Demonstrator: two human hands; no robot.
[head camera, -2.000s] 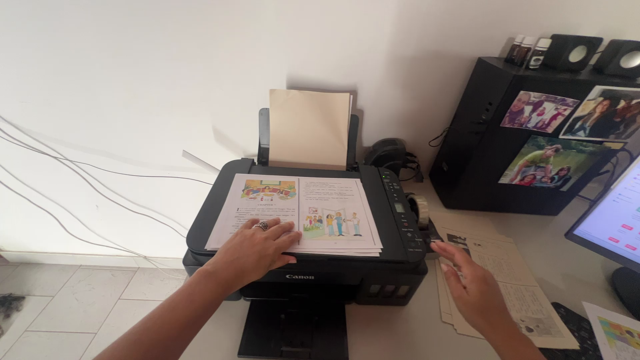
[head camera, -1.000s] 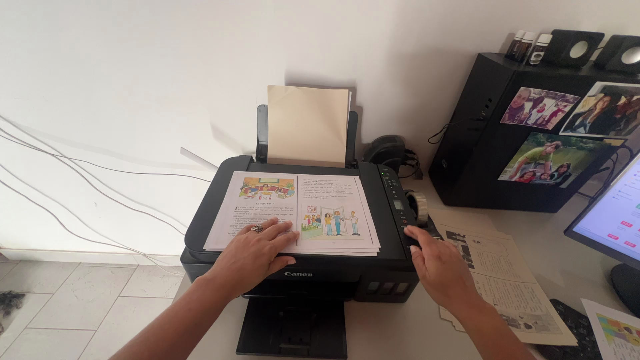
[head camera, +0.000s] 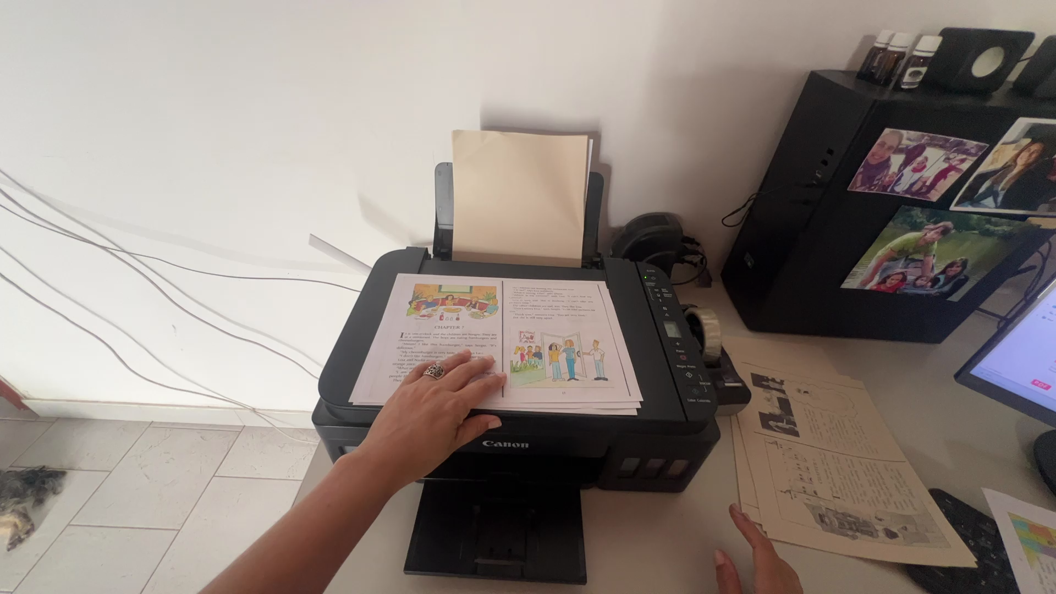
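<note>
A black Canon printer (head camera: 660, 412) stands on the desk against the wall, with brownish paper (head camera: 520, 198) upright in its rear feeder. Printed sheets with colour drawings (head camera: 569, 313) lie stacked on the printer's lid. My left hand (head camera: 441, 408) rests flat on the lower part of these sheets, fingers slightly apart, a ring on one finger. Low in the view, my right hand (head camera: 755, 557) is over the desk to the right of the output tray (head camera: 495, 532), fingers apart and holding nothing. It is partly cut off by the lower edge.
Loose printed sheets (head camera: 833, 462) lie right of the printer, near a black keyboard (head camera: 961, 536) and a monitor (head camera: 1023, 355). A tape dispenser (head camera: 714, 355) stands beside the printer. Behind are a computer tower (head camera: 792, 214) with photographs, small bottles (head camera: 895, 62) and a speaker (head camera: 978, 62). Cables (head camera: 140, 260) hang at left.
My right hand has moved from the right end of the printer's control panel down toward the bottom of the view. My left hand has stayed on the sheets.
</note>
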